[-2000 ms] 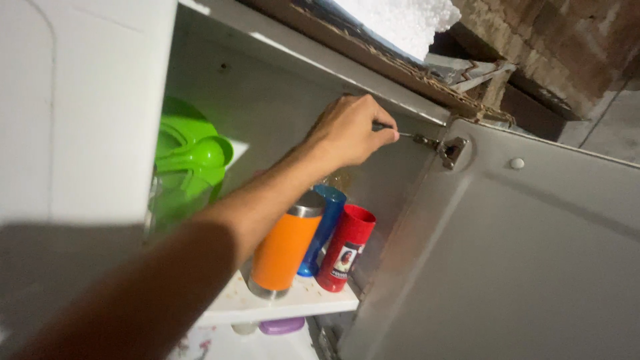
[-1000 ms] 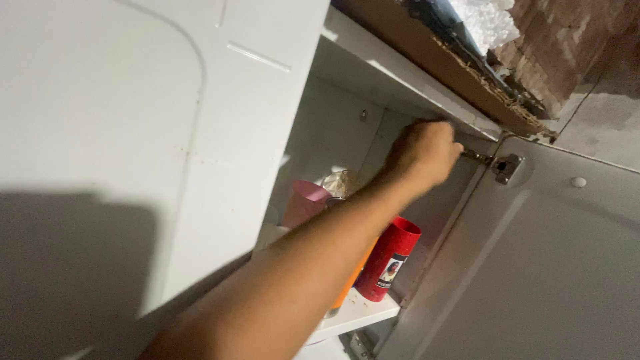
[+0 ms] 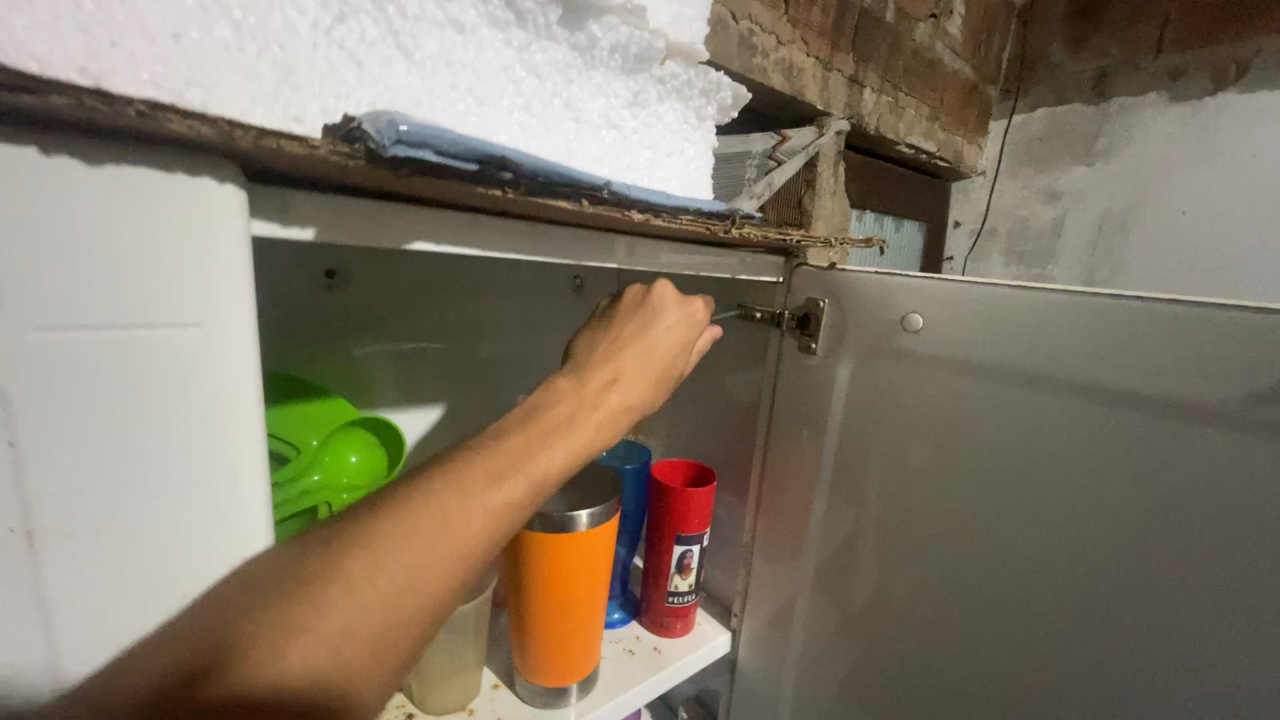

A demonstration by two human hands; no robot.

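My left hand (image 3: 645, 345) reaches in from the lower left, its fingers closed around a tool, apparently a screwdriver. Its handle is hidden by the hand. The thin metal shaft (image 3: 728, 315) points right and meets the arm of a metal cabinet hinge (image 3: 808, 325), which is mounted on the grey inner face of the open cabinet door (image 3: 1000, 480). My right hand is out of view.
Below my forearm, an orange tumbler (image 3: 560, 600), a red cup (image 3: 680, 560), a blue glass (image 3: 628, 540) and a cloudy cup (image 3: 450, 650) stand on the white shelf (image 3: 650, 665). Green plastic ware (image 3: 350, 460) is at left. White foam (image 3: 500, 80) lies on top.
The view has swung, showing more of the cabinet top and green ware again. My left hand stays by the hinge throughout.
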